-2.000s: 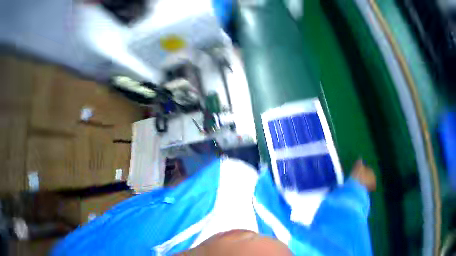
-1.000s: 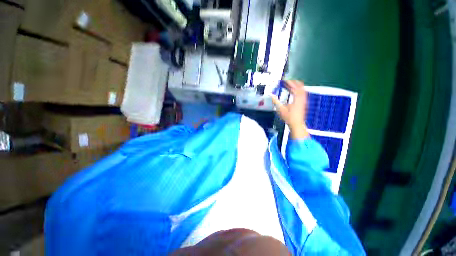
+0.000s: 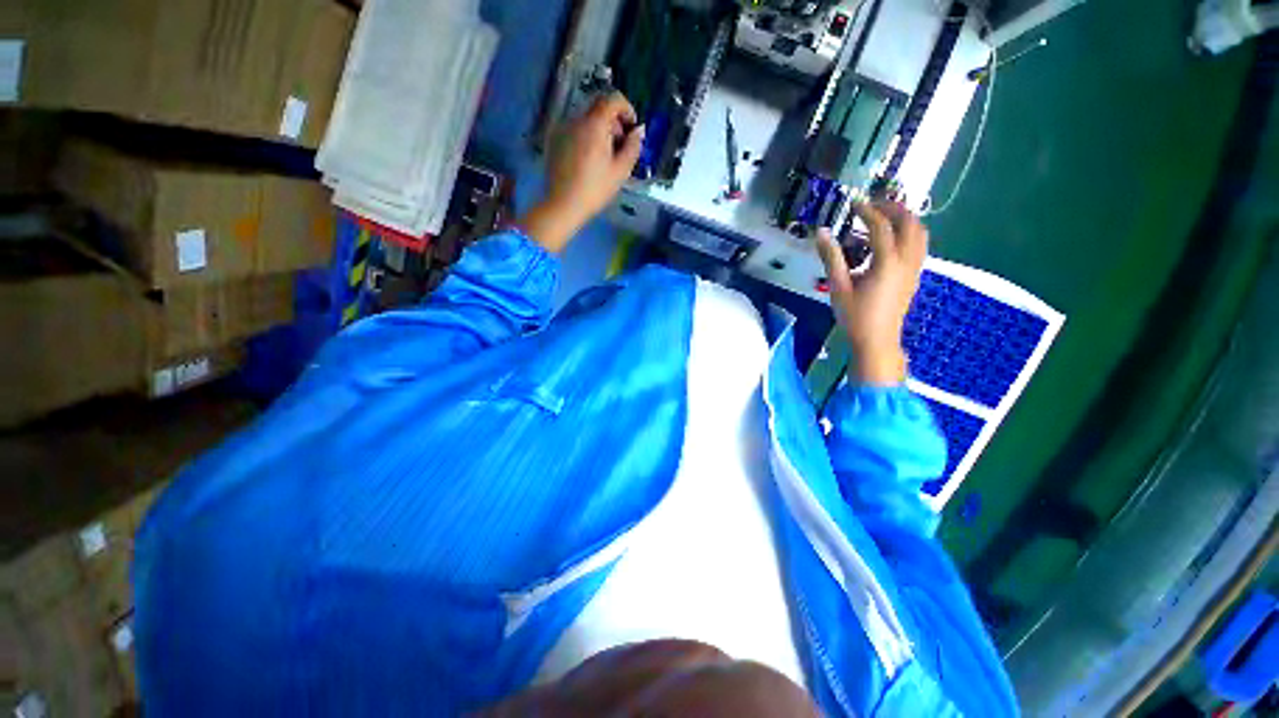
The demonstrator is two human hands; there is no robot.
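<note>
My left hand [image 3: 593, 157] is at the left front of the white machine [image 3: 750, 190], its fingertips curled together beside a dark rail; whether they hold a part is too small to tell. My right hand [image 3: 881, 267] is at the machine's right front, thumb and fingers apart, beside a fixture with a dark-blue part [image 3: 814, 201]. I cannot see anything held in it. A white tray [image 3: 1035, 324] with rows of blue parts lies right of my right hand, partly hidden by the hand and sleeve.
A thin dark tool [image 3: 731, 147] lies on the machine base. Off-white stacked trays [image 3: 407, 112] stand at the left, beyond them brown cartons [image 3: 232, 211]. A green conveyor surface [image 3: 1108, 253] runs at the right. A pale cable [image 3: 982, 140] loops beside the machine.
My left hand has come into view at the machine's left. My right hand, earlier holding a blue part near the tray, is now open at the fixture. The view has shifted and turned.
</note>
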